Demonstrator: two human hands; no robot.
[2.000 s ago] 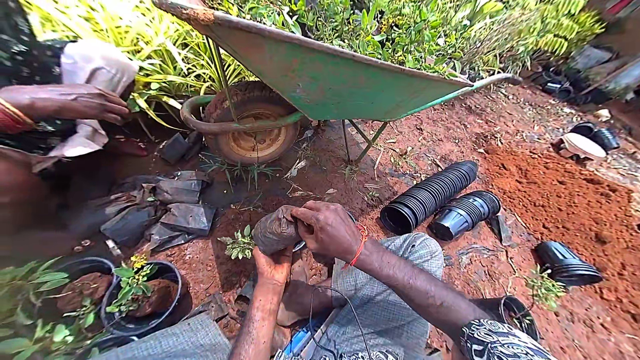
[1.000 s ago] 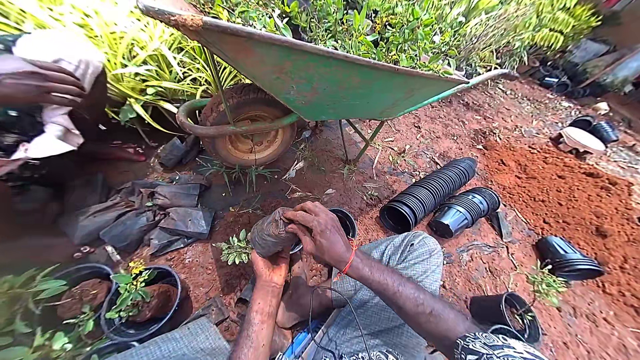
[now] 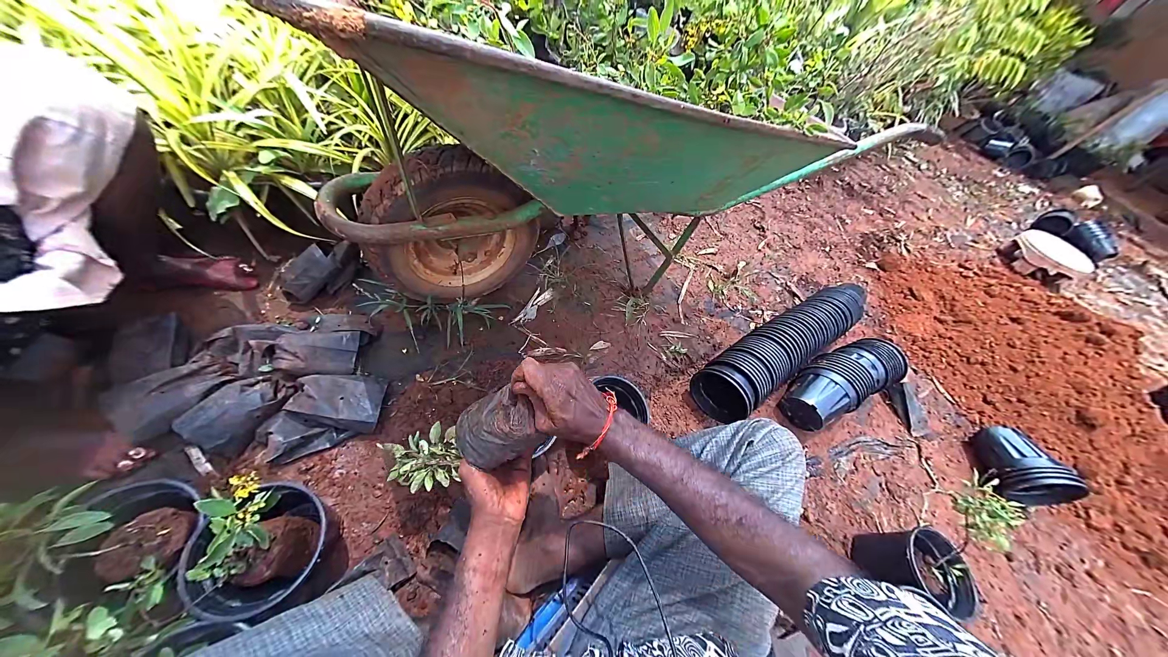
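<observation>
A dark plastic grow bag packed with soil [image 3: 495, 429] lies sideways between my hands, its small leafy plant [image 3: 427, 459] pointing left. My left hand [image 3: 497, 488] supports the bag from below. On its right end, the fingers of my right hand [image 3: 558, 399] pinch the bag's plastic; an orange-red thread circles that wrist. Just behind the right hand stands a round black pot [image 3: 624, 394], partly hidden by it. At lower left, a black pot [image 3: 315, 534] holds a yellow-flowered plant [image 3: 224, 534] with its soil ball.
A green wheelbarrow [image 3: 584, 137] stands ahead. Crumpled black grow bags [image 3: 301, 383] lie left, near another person's foot [image 3: 205, 273]. Nested black pots [image 3: 780, 351] and a loose red soil heap [image 3: 1031, 356] are at right. A tipped pot [image 3: 922, 570] lies lower right.
The other person's hand, seen at upper left in the earlier frames, is out of view there. My hands still have the bag between them.
</observation>
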